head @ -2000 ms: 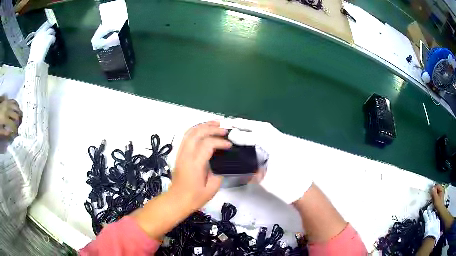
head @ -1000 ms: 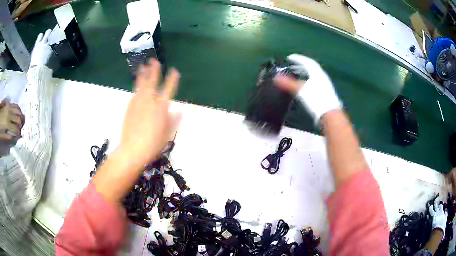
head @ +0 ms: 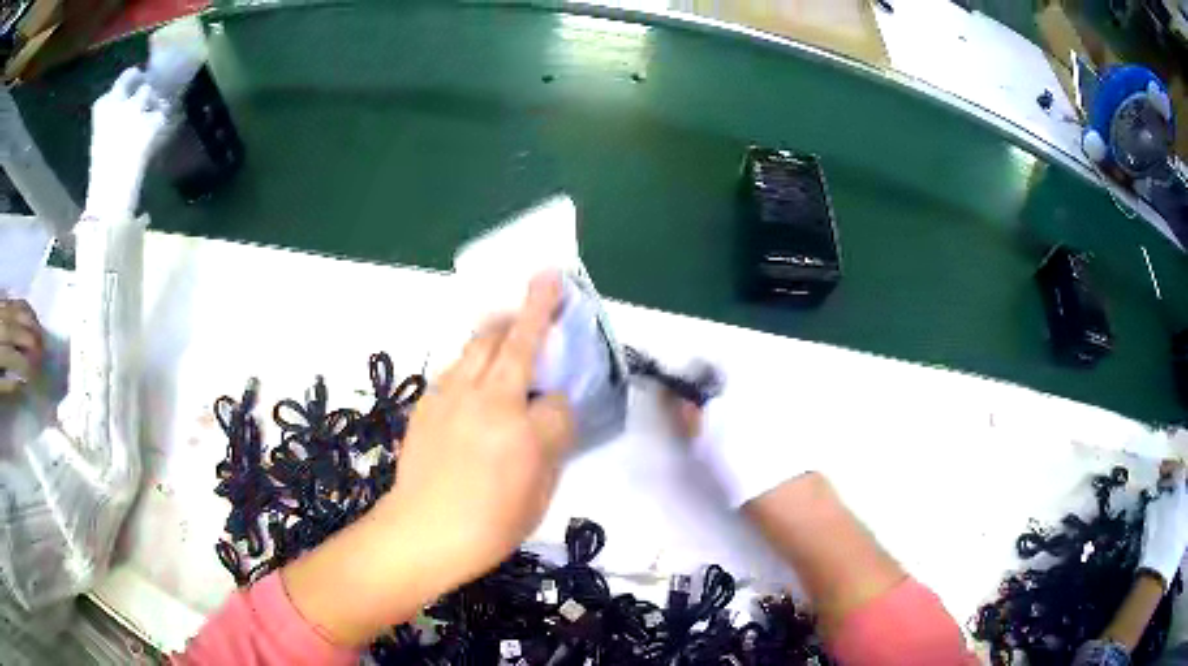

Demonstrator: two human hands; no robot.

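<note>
My bare left hand (head: 489, 436) holds an open retail box (head: 593, 371) tilted over the worktop, its white lid flap (head: 528, 241) standing up. My gloved right hand (head: 697, 449) is blurred beside the box on its right and holds a black USB cable (head: 671, 376) by the bundle at the fingertips. The box's dark outside is mostly hidden. A large heap of black cables (head: 521, 605) lies on the white worktop below and left of my hands.
Two closed black boxes (head: 792, 228) (head: 1076, 306) stand on the green conveyor belt (head: 651, 143). At left a neighbour's gloved hand (head: 127, 130) is at another open box (head: 206, 137). At right another person's gloved hand (head: 1163, 527) is by a cable heap (head: 1062, 572). A blue fan (head: 1131, 120) is far right.
My right hand let go of the closed box, which now stands on the belt, and took the loose cable. My left hand took the open box from the belt and brought it over the worktop.
</note>
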